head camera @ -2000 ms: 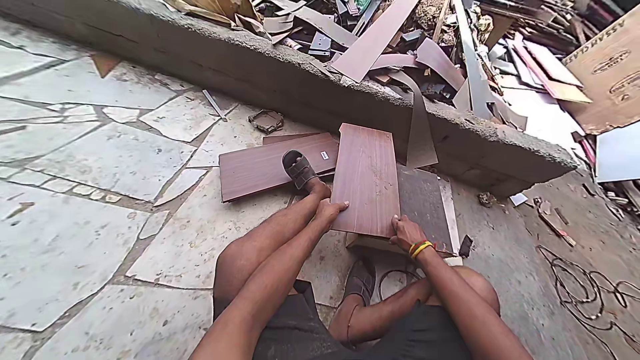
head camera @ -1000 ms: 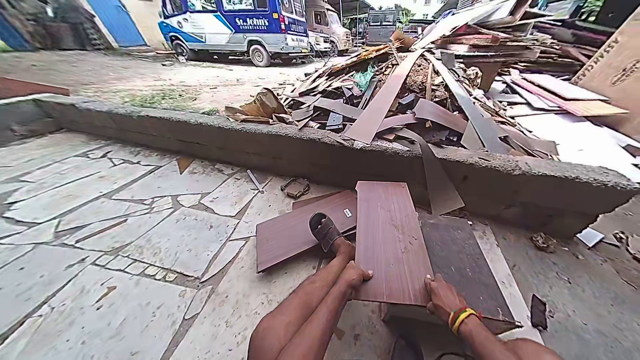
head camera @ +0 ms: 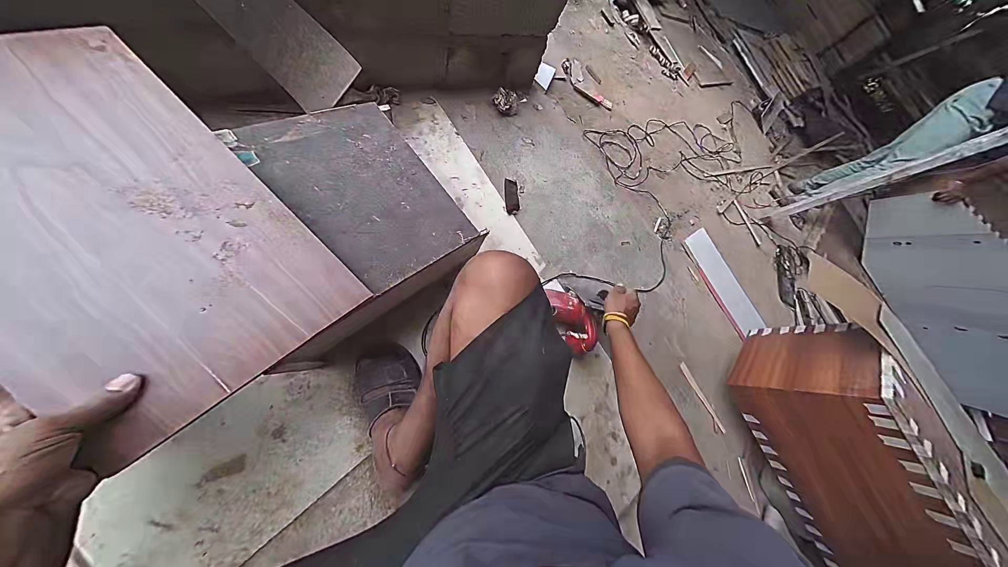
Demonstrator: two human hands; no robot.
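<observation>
My left hand [head camera: 59, 465] grips the near edge of a wood-grain laminate board [head camera: 181, 228], thumb on top and fingers hidden beneath. Crumbs of debris lie on the board's face. It rests over a dark box-like block [head camera: 362, 189] with a scuffed top. On the far side of my bent knee, my right hand [head camera: 621, 304] is at a red power tool [head camera: 579, 321] on the ground, by its dark part and black cable. Whether the fingers close round the tool or the cable cannot be told. The tool is partly hidden by my shorts.
A black cord [head camera: 654, 153] lies in tangled loops on the concrete. A white strip with a red edge [head camera: 724, 279] and a brown wooden cabinet or panel stack [head camera: 835, 417] are at right. A person's leg [head camera: 913, 142] shows at upper right. A low wall [head camera: 441, 39] stands ahead.
My right hand has left the board's edge and is down at the red tool on my right. My left hand still holds the board. The view has swung down and right.
</observation>
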